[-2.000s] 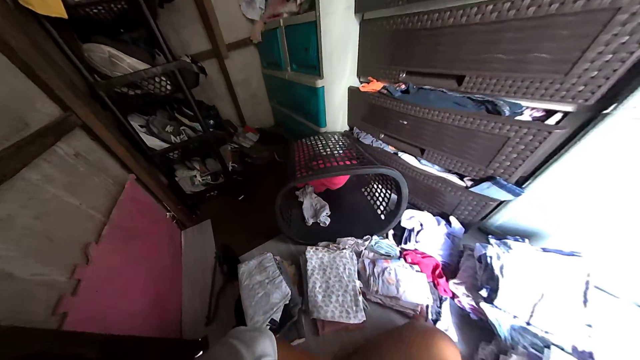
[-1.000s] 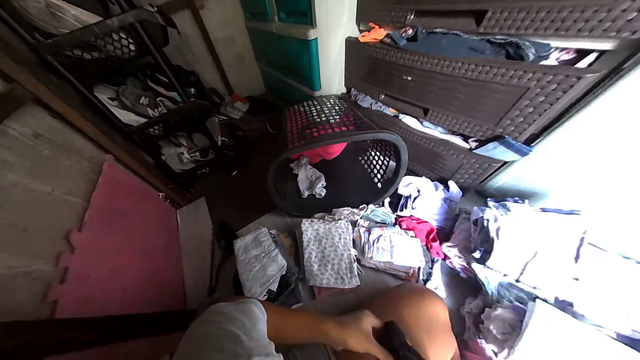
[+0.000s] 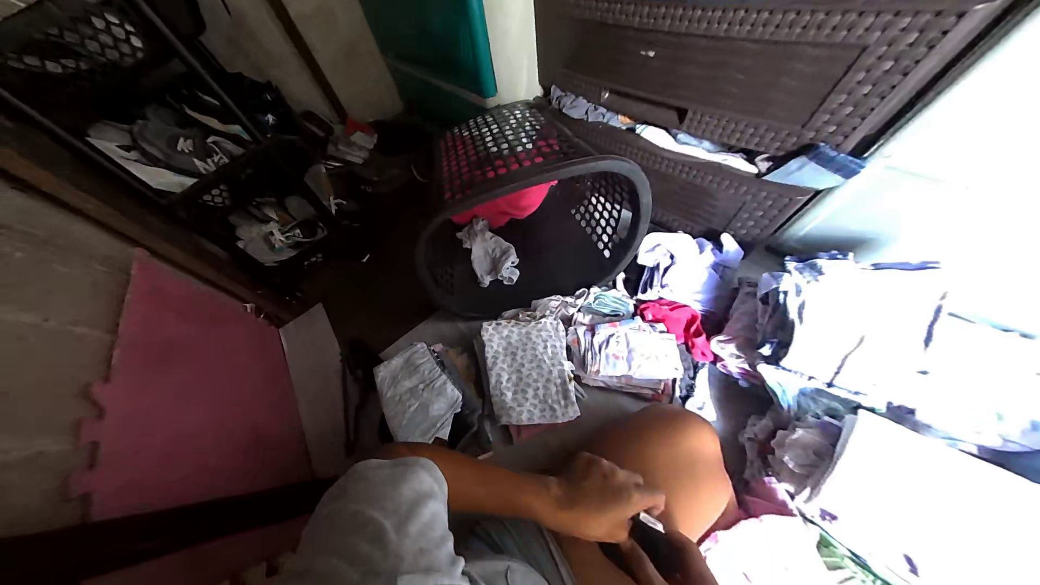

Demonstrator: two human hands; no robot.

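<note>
My left hand (image 3: 605,496) is low in the middle, beside my bare knee, its fingers closed on a small dark item (image 3: 650,536) with a white part. My right hand (image 3: 678,561) is at the bottom edge, partly cut off, and touches the same item; what the item is I cannot tell. Ahead of the knee lie a folded white patterned cloth (image 3: 530,370), a folded grey cloth (image 3: 418,394) and a stack of folded light clothes (image 3: 630,353). Beyond them a dark plastic laundry basket (image 3: 642,191) lies on its side, with a pink cloth (image 3: 512,203) and a whitish cloth (image 3: 491,256) in it.
Brown woven-pattern plastic drawers (image 3: 731,73) stand behind, with clothes sticking out. Brightly lit clothes (image 3: 861,325) are piled at right. A black rack (image 3: 223,175) with shoes or clothes stands at upper left, above a pink foam mat (image 3: 203,390). A red cloth (image 3: 678,321) lies beside the stack.
The view has tilted downward. My hands, not visible two seconds ago, are now together over the small dark item by the knee; one second ago a hand was there with a dark item.
</note>
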